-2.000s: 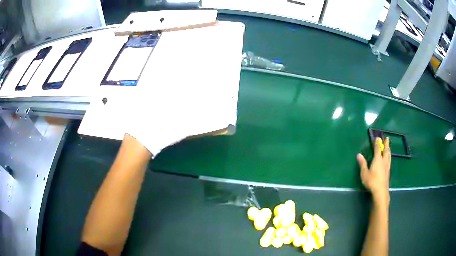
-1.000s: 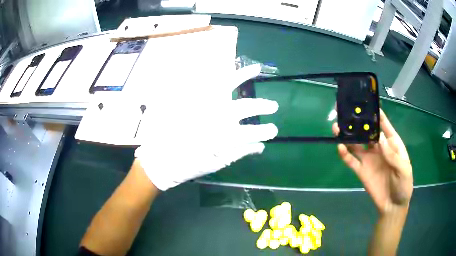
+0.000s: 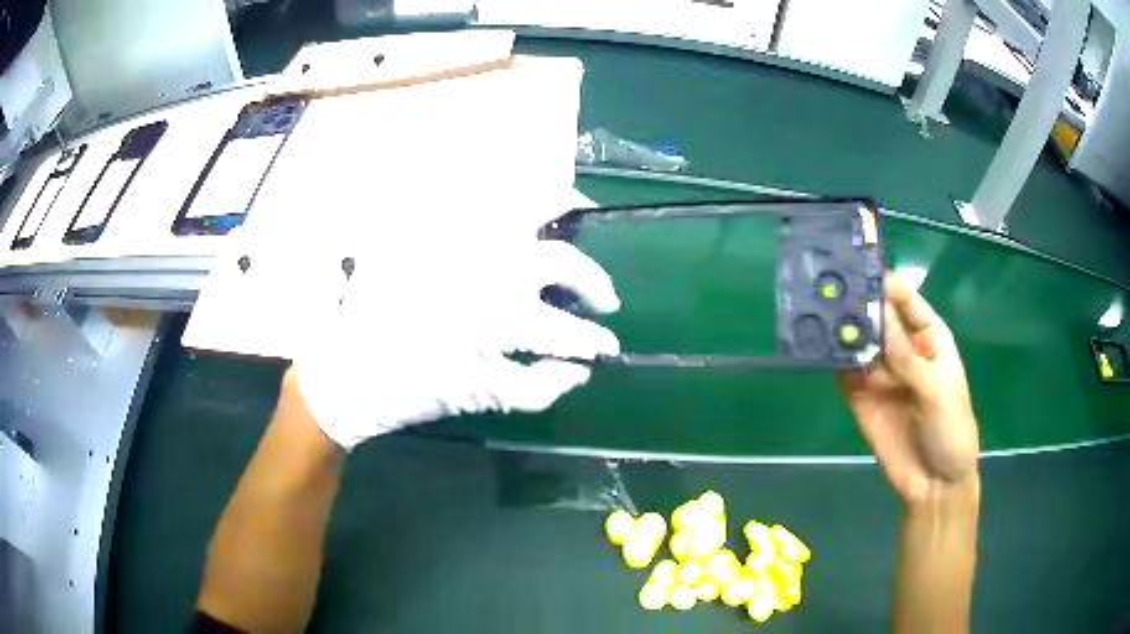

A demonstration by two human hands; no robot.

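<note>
A black phone frame (image 3: 833, 266) is held level above the green belt, its solid end to the right. Yellow shows in two of its camera holes. My left hand (image 3: 459, 322), in a white glove, grips the frame's open-window end. My bare right hand (image 3: 923, 390) holds the solid end from the right, with the fingers partly hidden behind it. Several yellow plugs (image 3: 706, 560) lie in a loose pile below, on the dark-green bench. The white carrier board (image 3: 521, 130) is behind my left hand.
Several black frames (image 3: 242, 167) lie on white boards at upper left. The green belt (image 3: 694, 415) crosses the middle; another frame (image 3: 1110, 359) with yellow on it lies at its right edge. A clear bag (image 3: 630, 151) lies beyond the belt. Metal posts (image 3: 1029, 124) stand at upper right.
My right hand has left the frame on the belt and now holds another frame with my left hand. Since one second ago, this frame has moved left and tilted. The belt frame has entered at right.
</note>
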